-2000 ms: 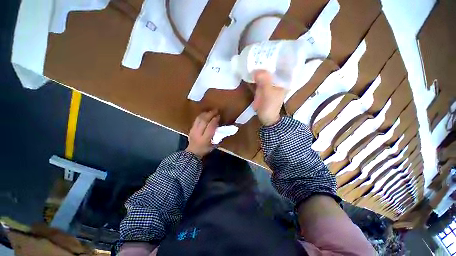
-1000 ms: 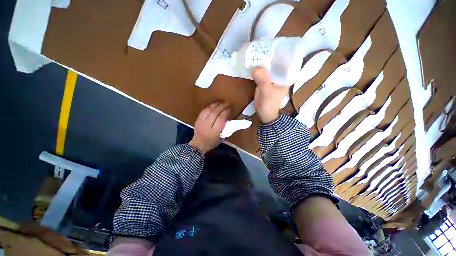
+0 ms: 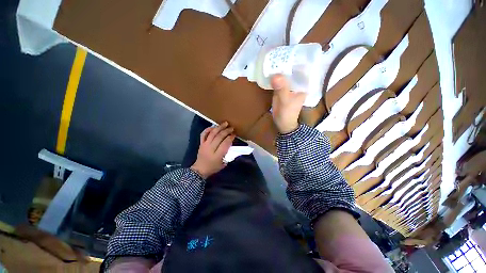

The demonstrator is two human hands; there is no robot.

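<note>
My right hand [image 3: 288,106] is shut on a translucent white glue bottle [image 3: 292,65] with handwriting on it, held over the row; its nozzle does not show clearly. Below it lie flat white pieces [image 3: 261,37] on overlapped brown panels [image 3: 176,74], with narrow brown arched handles [image 3: 341,66] across them. My left hand [image 3: 214,148] is at the near table edge, its fingertips at the edge of the brown panel. A crumpled white cloth or tissue [image 3: 238,153] is held in it, sticking out on the thumb side.
The row of panels runs off to the lower right. A white strip [image 3: 446,106] separates it from more brown sheets [image 3: 469,53] across the table. At the left are the white table corner [image 3: 36,29], dark floor with a yellow line [image 3: 71,101] and a grey metal stand [image 3: 66,197].
My left hand has moved back from over the brown panel to the table edge. The panels have shifted up and right in view, while the bottle stays at nearly the same place in view.
</note>
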